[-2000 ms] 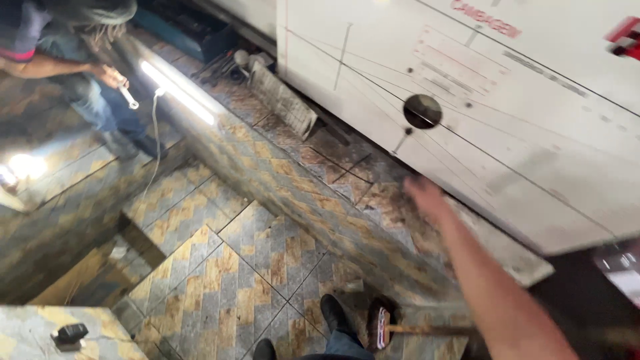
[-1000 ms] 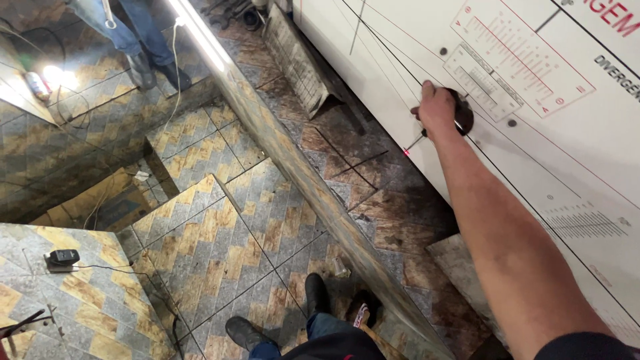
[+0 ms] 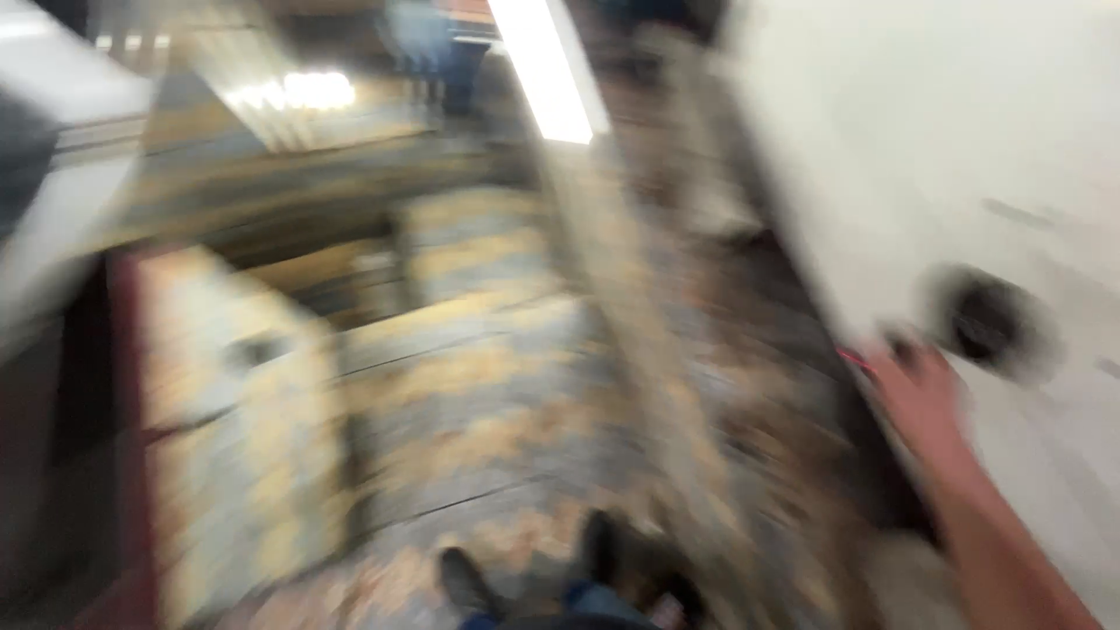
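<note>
My right hand (image 3: 919, 385) is at the lower left edge of a large white printed panel (image 3: 875, 175), just left of a round dark hole (image 3: 984, 319) in it. A small red light streak shows at the fingertips. Strong blur hides whether the fingers hold or only touch something. My left hand is out of view.
A bright tube light (image 3: 547, 74) lies along a tiled ledge (image 3: 647, 324) running down the middle. Left of it are patterned tiled steps (image 3: 464, 394) and a tiled block (image 3: 245, 437) with a small dark object on top. Another person's legs (image 3: 418, 44) show at the upper left.
My right hand was at the round hole one second ago and is now off it, by the panel's edge. The view has swung and is heavily blurred.
</note>
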